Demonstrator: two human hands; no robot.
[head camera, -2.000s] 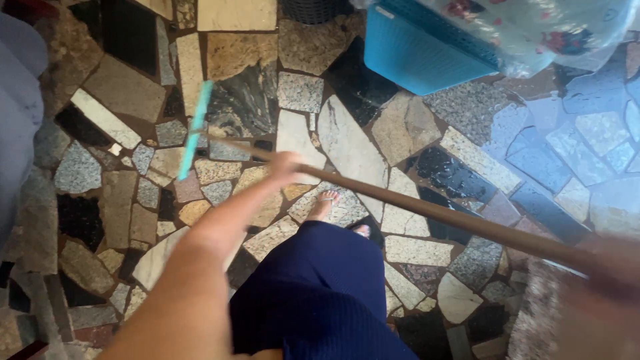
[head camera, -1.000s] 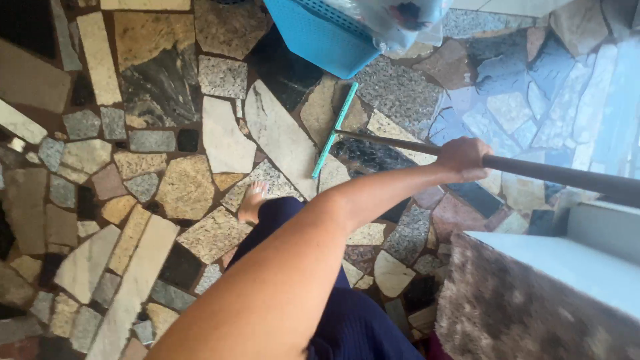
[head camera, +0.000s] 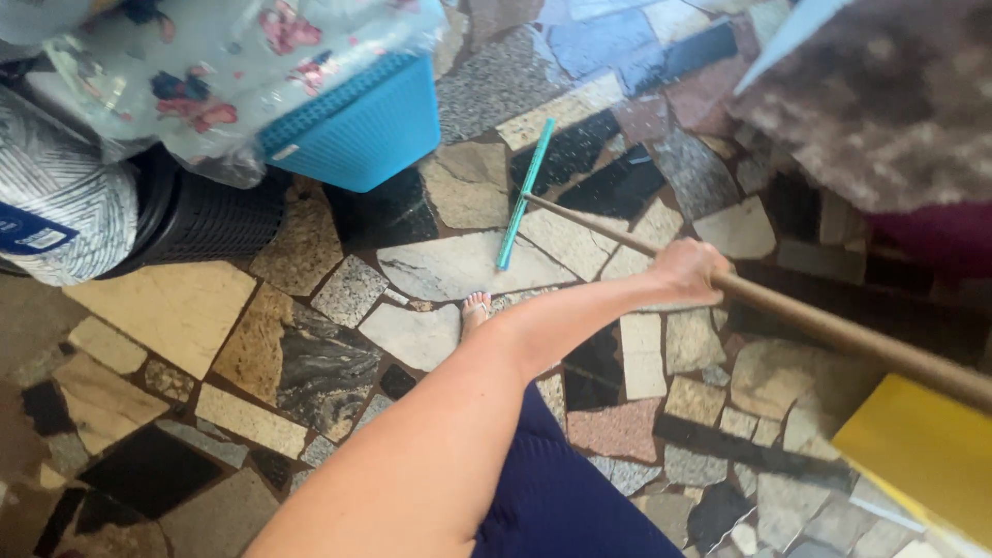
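Note:
My left hand is closed around the brown handle of a floor squeegee. The squeegee's narrow green head lies on the stone-patchwork floor, ahead of my foot, which wears a flip-flop. From the head the handle slants down to the right and leaves the frame at the right edge. My right hand is outside the view.
At upper left stand a blue plastic basket with a flowered plastic bag over it and a dark woven-pattern basket. A brown fluffy cover hangs at upper right. A yellow object sits at lower right.
The squeegee head was left of my feet two seconds ago, then in front of the blue basket, to their right. The view has swung considerably. My left hand keeps its hold on the handle.

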